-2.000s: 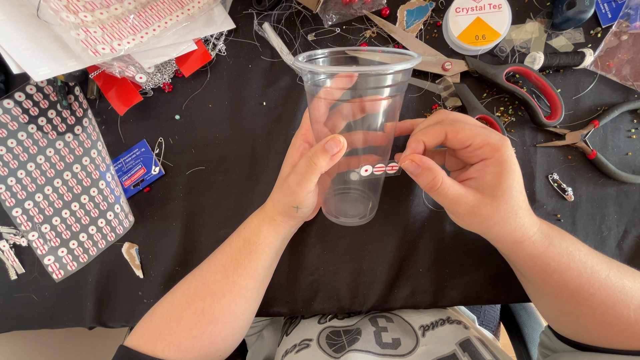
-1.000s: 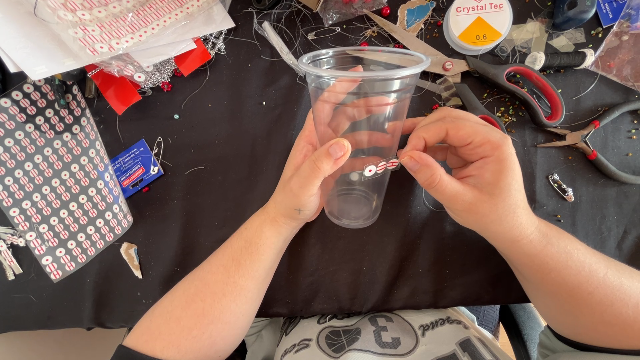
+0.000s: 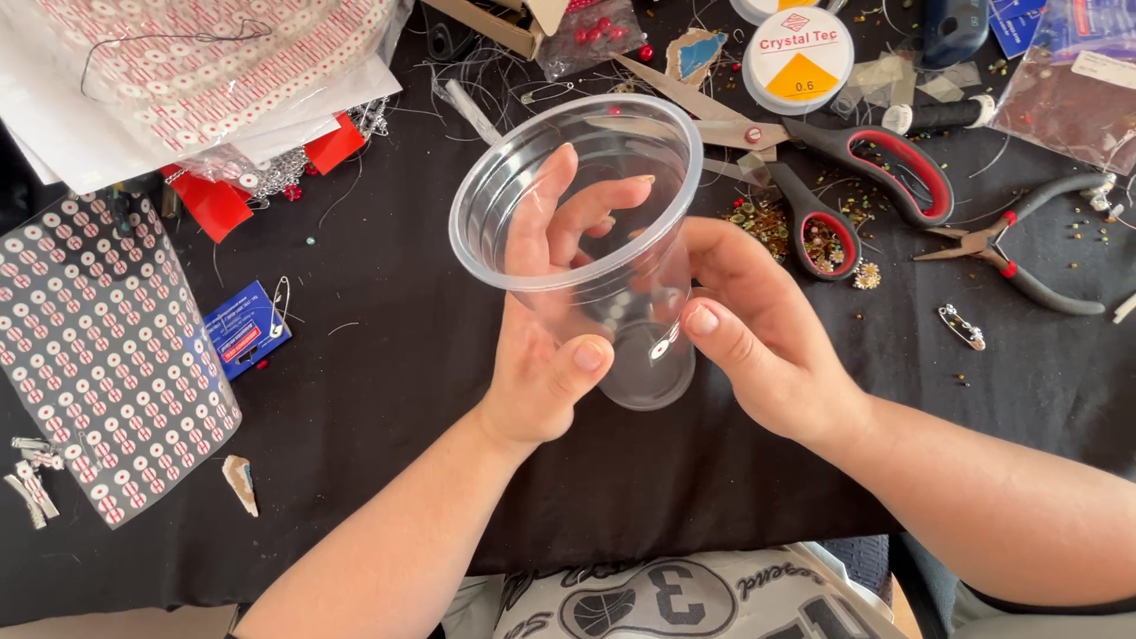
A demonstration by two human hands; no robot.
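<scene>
A clear plastic cup (image 3: pixel 652 377) is tilted above the table, its open rim toward the camera and up to the left. My left hand (image 3: pixel 559 355) holds it from the left, thumb in front and fingers behind the wall. On the cup's lower right side sits a small red and white sticker (image 3: pixel 660 349). My right hand (image 3: pixel 754 328) is at the cup's right side, its thumb near the sticker and its fingers behind the cup; both hands seem to touch the cup.
A sheet of similar stickers (image 3: pixel 115 355) lies left, near a blue card (image 3: pixel 248 328). At the back right are scissors (image 3: pixel 852 169), a thread spool (image 3: pixel 799 58), pliers (image 3: pixel 985 244), scattered beads (image 3: pixel 781 231) and a safety pin (image 3: pixel 961 327). A bag of printed sheets (image 3: pixel 222 62) is back left.
The cup has tipped and turned in my hands, so its rim now faces the camera more and the sticker sits farther right. My right fingers have spread from their pinch beside the sticker.
</scene>
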